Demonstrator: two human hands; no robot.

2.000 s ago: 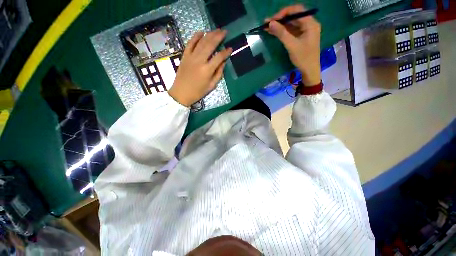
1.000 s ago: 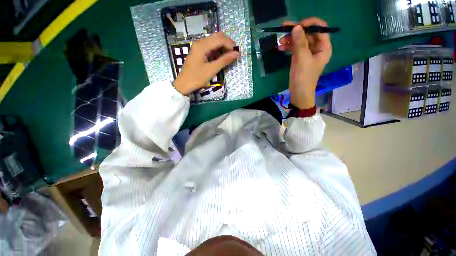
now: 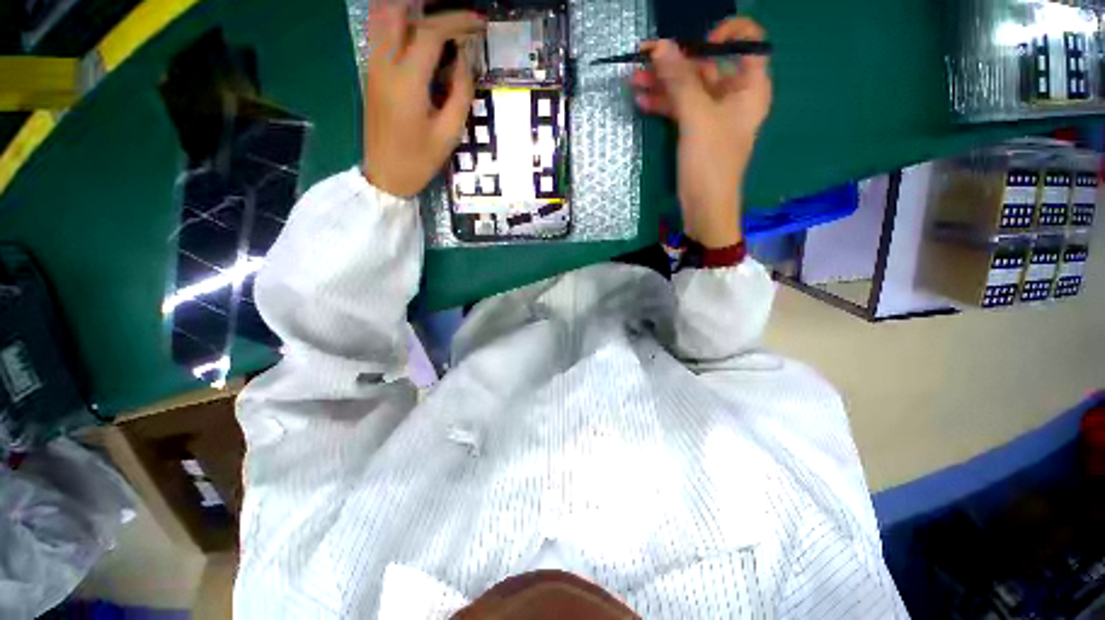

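The opened device body (image 3: 509,228) lies on the bubble bag (image 3: 612,158) at the upper middle. The battery (image 3: 514,143), with black-and-white squares, lies in its lower part, below the mainboard area (image 3: 515,46). My left hand (image 3: 418,103) is at the device's upper left edge, fingers bent and blurred near the picture's top. Whether it pinches anything cannot be made out. My right hand (image 3: 709,103) holds the dark tweezers (image 3: 733,49), their tip pointing left above the bag's right edge. A black adhesive sheet (image 3: 693,15) shows behind the tweezers.
Glossy black film sheets (image 3: 236,242) lie left on the green mat. A clear battery tray (image 3: 1012,61) is at the upper right, with more patterned batteries (image 3: 1024,230) below. A blue container (image 3: 800,208) is beyond my right wrist. A cardboard box (image 3: 182,466) is at the lower left.
My left hand has moved from over the battery to the device's upper left, uncovering the battery. The small dark piece at its fingertips no longer shows clearly. My right hand still holds the tweezers. The view has shifted.
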